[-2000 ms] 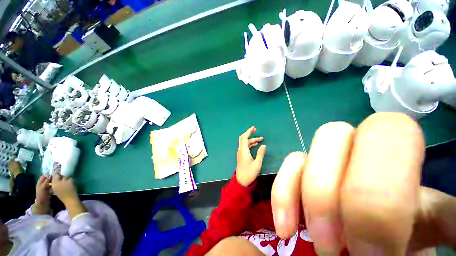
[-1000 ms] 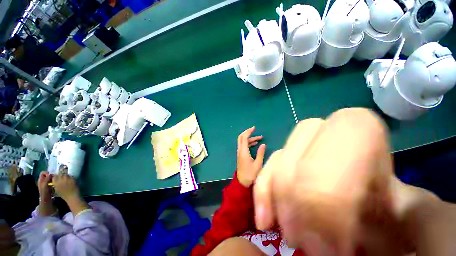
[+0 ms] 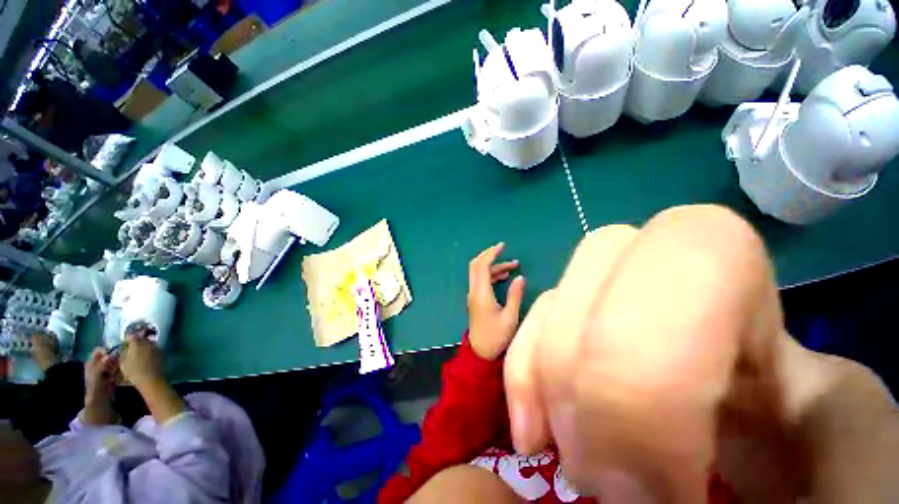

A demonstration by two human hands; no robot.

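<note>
My left hand (image 3: 495,303), in a red sleeve, rests at the bench's near edge with fingers apart and empty. My right hand (image 3: 641,345) is very close to the camera, large and blurred, with curled fingers; nothing shows in it, but its palm side is hidden. Left of my left hand, a cardboard piece (image 3: 325,305) with yellow paste lies on the green bench. A white glue tube (image 3: 371,335) with a purple-red stripe lies on it, its lower end over the bench edge. A whitish lump (image 3: 387,287) sits in the paste.
White camera units (image 3: 522,108) stand in a row at the upper right; another camera (image 3: 818,148) stands nearer. Part-built white shells (image 3: 182,212) are grouped at the left. A person in pale lilac sleeves (image 3: 187,448) works on a white housing (image 3: 138,305). A blue stool (image 3: 355,433) is below.
The view has shifted slightly. My right hand has turned and moved a little left in the picture, its fingers still curled. My left hand stays in place. The neighbour's hands have moved at their housing.
</note>
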